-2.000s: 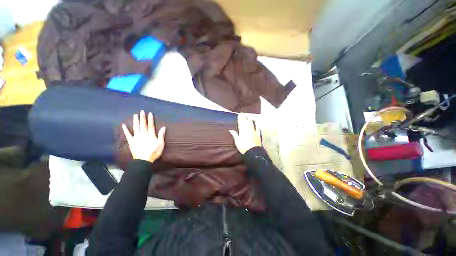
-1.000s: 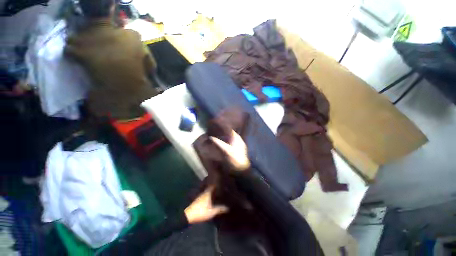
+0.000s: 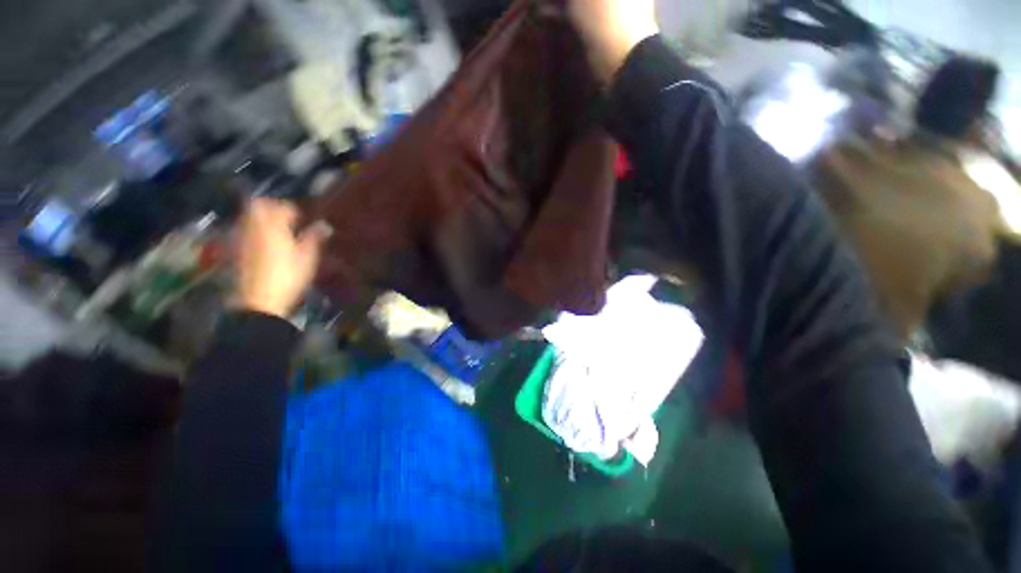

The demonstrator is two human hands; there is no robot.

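A dark reddish-brown garment (image 3: 481, 179) hangs in the air in front of me, its upper part cut off by the top edge. My right hand (image 3: 614, 25) is at the top edge, partly cut off, at the garment's raised upper part; its fingers are not clear. My left hand (image 3: 272, 255) is blurred at the garment's left edge, thumb and fingers toward the cloth; I cannot tell whether it grips.
A green basket (image 3: 531, 405) with white clothing (image 3: 616, 364) stands on the green floor (image 3: 705, 492). A bright blue bundle or cover (image 3: 392, 470) is at lower centre-left. A person in a brown top (image 3: 896, 218) is at right. Blurred clutter fills the left.
The view has swung away from the pressing table to the floor area. The brown garment is off the padded form and raised, with my right arm reaching up and my left hand out to the left.
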